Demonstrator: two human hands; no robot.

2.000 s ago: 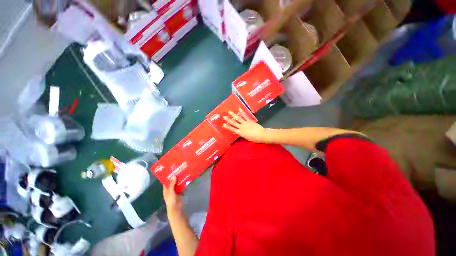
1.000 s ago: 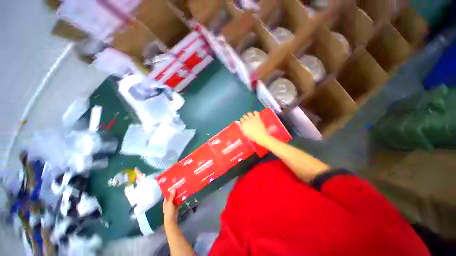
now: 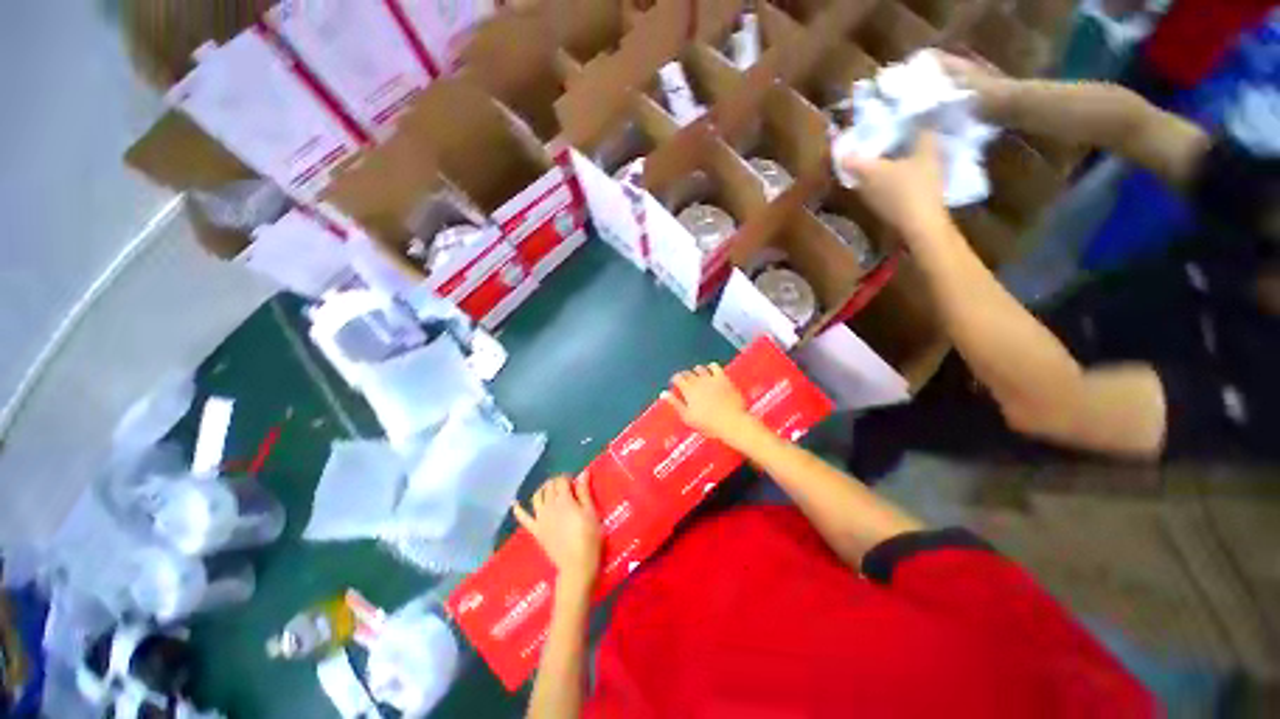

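Observation:
A row of closed red-topped retail boxes (image 3: 649, 496) lies on the near edge of the green bench, running from lower left to upper right, side by side. My left hand (image 3: 564, 525) lies flat on the tops left of the middle, fingers spread. My right hand (image 3: 709, 402) lies on the tops nearer the right end. Neither hand is seen to wrap around a box.
Open boxes with cameras (image 3: 783, 292) stand along the far side. Another person's hands (image 3: 912, 148) hold crumpled white packets over them at upper right. Bubble bags (image 3: 428, 478), a bottle (image 3: 312, 628) and white camera parts (image 3: 411, 660) lie at left.
My left hand has moved from the row's left end onto its top. The separate right-hand box has come flush with the row. Another person's arms have entered at upper right.

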